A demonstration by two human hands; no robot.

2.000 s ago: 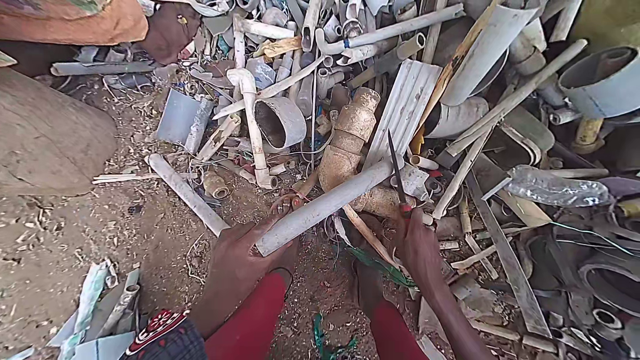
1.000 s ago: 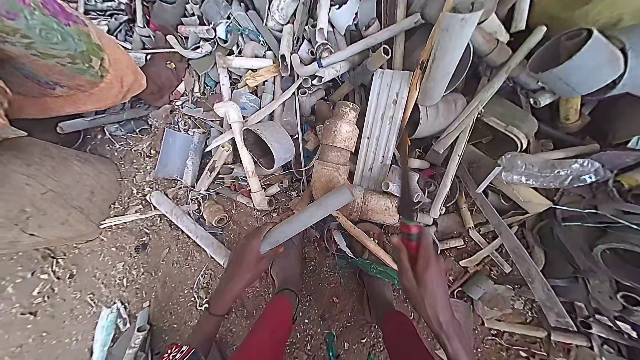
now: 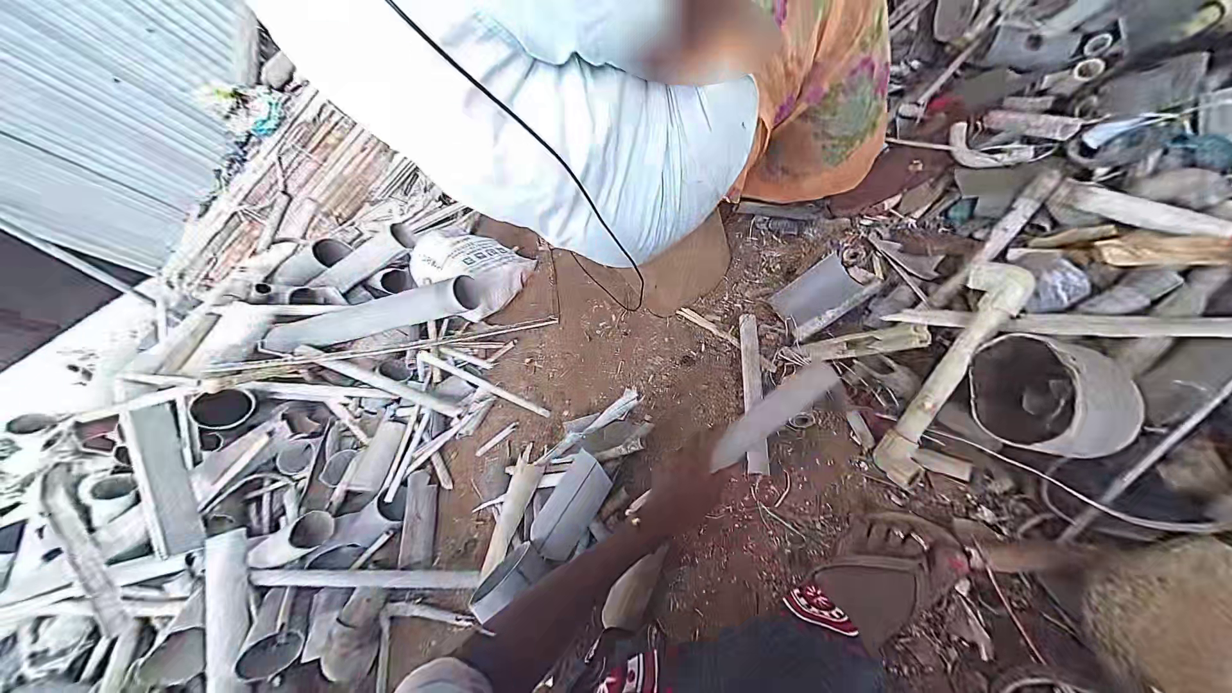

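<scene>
My left hand [image 3: 683,481] reaches in from the bottom, blurred, with its fingers closed around one end of a short grey plastic pipe piece [image 3: 775,414]. The piece slants up and to the right, above another narrow pipe length [image 3: 755,395] on the dirt ground. A curved grey pipe offcut [image 3: 818,294] lies beyond it. Below my left forearm are several cut pipe pieces [image 3: 571,505]. I cannot make out my right hand or the red-handled blade in this view.
Heaps of scrap pipe [image 3: 361,472] fill the left side. More scrap, with a wide pipe ring [image 3: 1121,399] and a jointed pipe [image 3: 953,375], covers the right. A person in light and orange patterned cloth [image 3: 818,125] is at the top, near a corrugated sheet [image 3: 115,115].
The view has swung far to the left, bringing in the left scrap heap and the person. My left hand still holds the grey pipe piece. My right hand and its blade have left the view.
</scene>
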